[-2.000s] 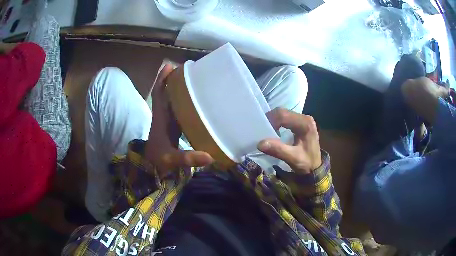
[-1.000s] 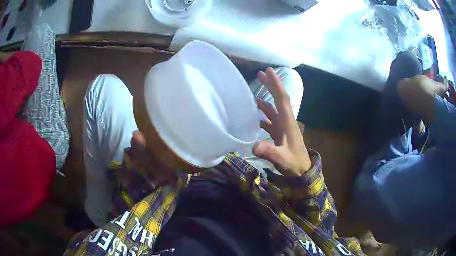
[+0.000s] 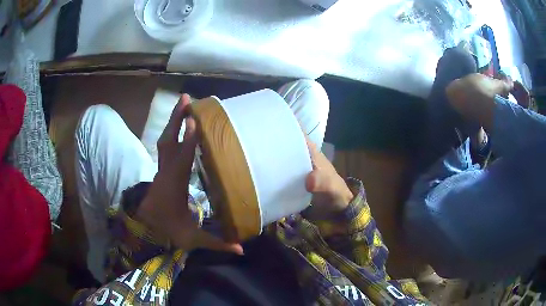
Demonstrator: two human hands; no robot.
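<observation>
A round unit point(image 3: 270, 156), a white drum with a yellow-brown wood-look end point(image 3: 228, 170), is held on its side above my lap. The wood-look end faces left and the white body faces right. My left hand point(image 3: 173, 185) holds the wood-look end, with fingers at its top edge and the thumb at its bottom edge. My right hand point(image 3: 326, 182) is at the white body's right end, with the thumb on its side; its other fingers are mostly hidden behind the unit.
A white tub point(image 3: 173, 15) and a dark flat rectangle point(image 3: 67, 30) lie on the white-covered table point(image 3: 269, 51), with clear plastic bags point(image 3: 428, 21) at the back right. A person in red sits left; a person in blue sits right, holding a smartphone point(image 3: 490, 51).
The open white end has turned away from view, and the wood-look side now shows. My right hand, spread beside the shell a second ago, is now against it. The view has shifted to the right.
</observation>
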